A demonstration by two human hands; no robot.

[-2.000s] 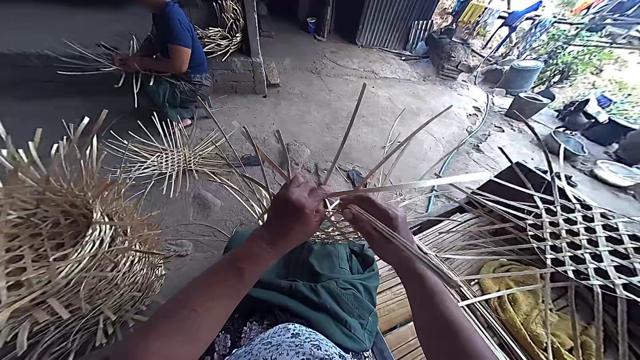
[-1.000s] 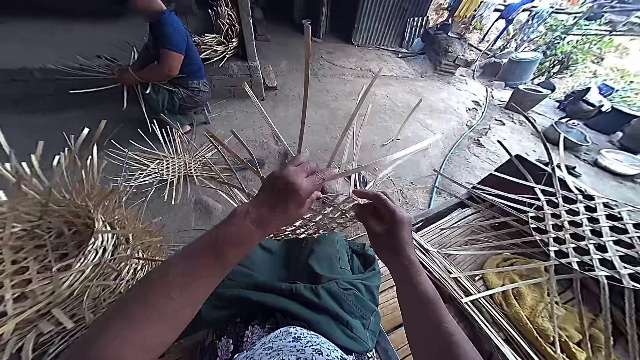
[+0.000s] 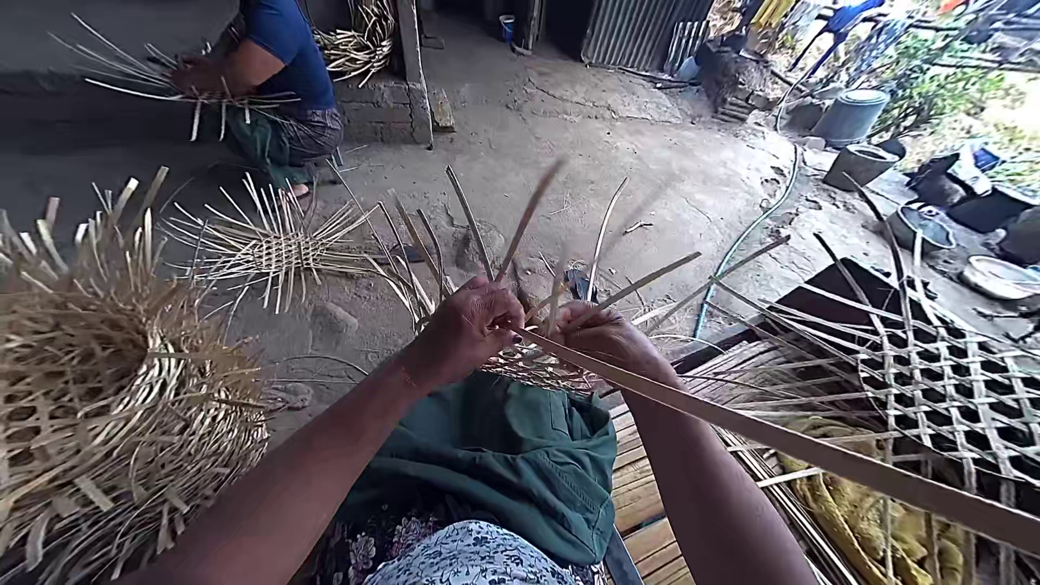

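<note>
A partly woven basket of bamboo strips (image 3: 540, 372) rests above the green cloth (image 3: 520, 455) on my lap, its loose strips fanning upward and outward. At its left rim, my left hand (image 3: 471, 329) pinches the end of a long flat bamboo strip (image 3: 756, 424), which runs down to the right across my right forearm. My right hand (image 3: 601, 333) grips upright strips at the basket's right rim; its fingertips are partly hidden among them. The two hands are close together with a small gap between.
Nested woven baskets (image 3: 122, 390) stand at left, with a flat woven piece (image 3: 280, 252) on the ground beyond. A person (image 3: 284, 73) handles strips at upper left. At right lie an open-weave piece (image 3: 951, 390), a yellow cloth (image 3: 853, 496) and loose strips on a bamboo bench (image 3: 642, 496). A hose (image 3: 751, 223) crosses the ground.
The long strip now stretches to the lower right over my right forearm. My right hand has moved in closer to my left, and the basket's upright strips have shifted.
</note>
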